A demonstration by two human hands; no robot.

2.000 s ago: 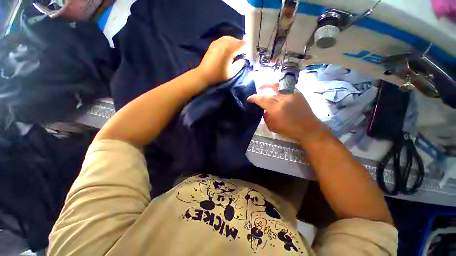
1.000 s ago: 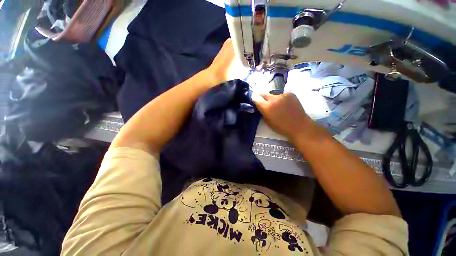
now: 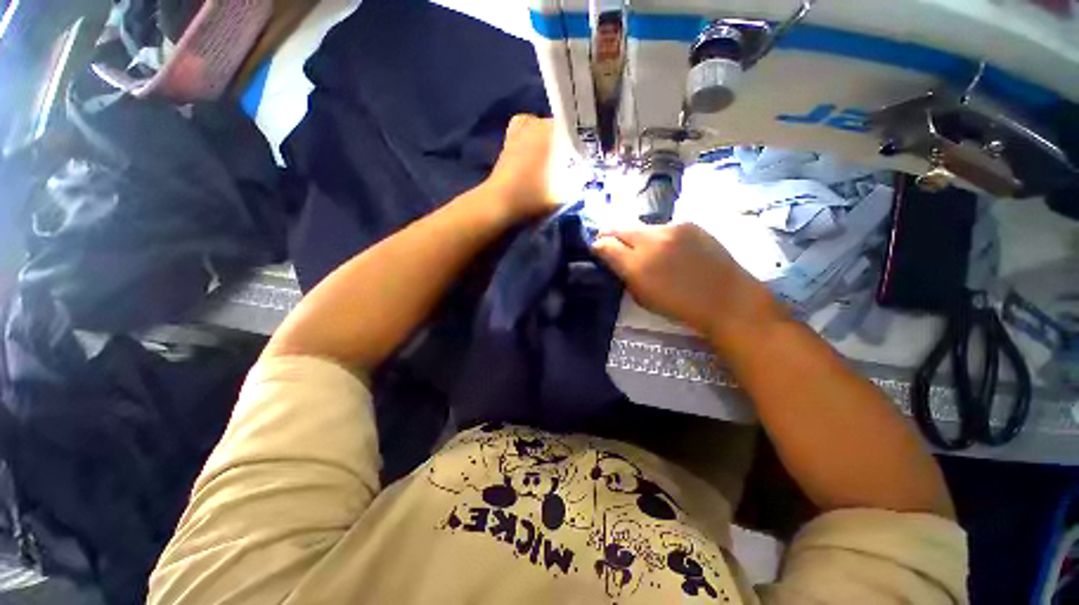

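A large dark navy garment runs from behind the sewing machine's left end down to my lap. Its edge lies at the needle area of the white sewing machine, under a very bright lamp. My left hand lies on the cloth just left of the needle, its fingers washed out by glare. My right hand pinches the cloth edge just in front of the needle, thumb and forefinger together. The needle and presser foot are lost in the glare.
Pale blue-white pieces lie loose right of the needle. Beyond them are a flat black phone-like rectangle and scissors with black handles. Dark cloth is heaped at the left, with a pink basket behind. A grey measuring scale edges the table.
The view has shifted, so the machine sits further left than at first. The gathered cloth before the needle has flattened and lengthened towards me. Both hands stay near the needle.
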